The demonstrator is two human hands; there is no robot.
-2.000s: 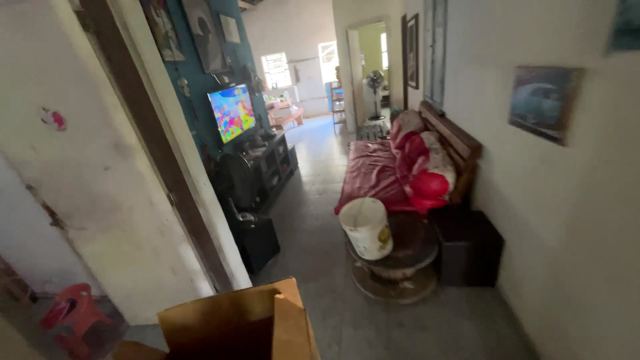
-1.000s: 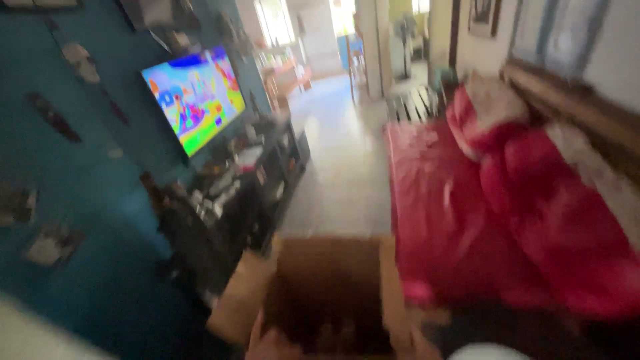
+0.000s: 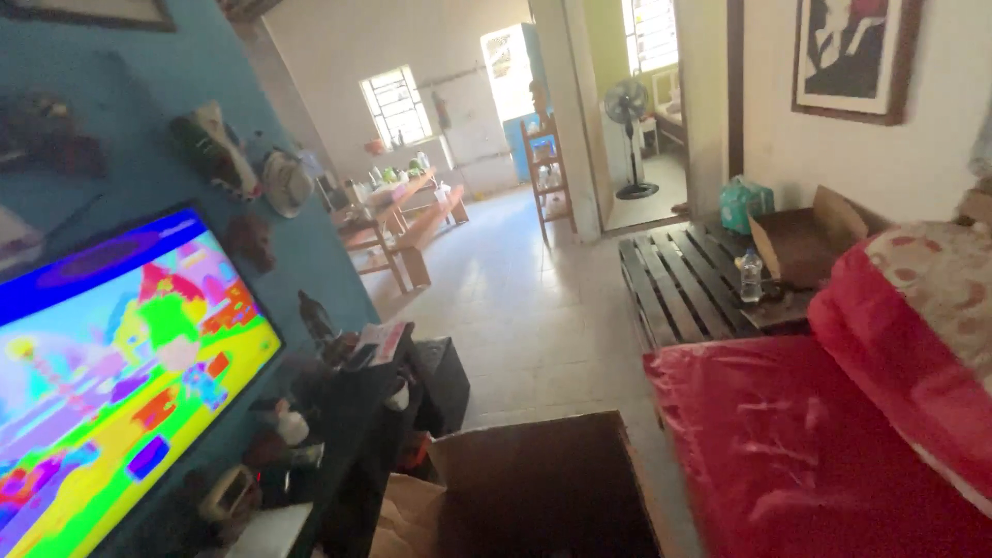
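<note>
An open cardboard box (image 3: 542, 480) rises from the bottom edge of the head view, its inside dark and one flap (image 3: 407, 515) folded out to the left. Neither of my hands is in the picture, so what they touch cannot be seen. Left of the box runs a dark TV stand (image 3: 349, 442) with small objects on it, below a lit television (image 3: 139, 372). On the right lies a red-covered mattress (image 3: 775, 434) with a red and patterned bundle of bedding (image 3: 930, 310).
A black slatted pallet platform (image 3: 674, 287) holds a plastic bottle (image 3: 750, 277), a cardboard piece (image 3: 806, 232) and a green bag (image 3: 744, 203). Farther off stand a wooden bench (image 3: 434, 229), a wooden shelf (image 3: 546, 178) and, through the doorway, a pedestal fan (image 3: 632, 139).
The view has moved forward along the room, past the white bucket and round table seen two seconds ago. The cardboard box stays low in the view throughout.
</note>
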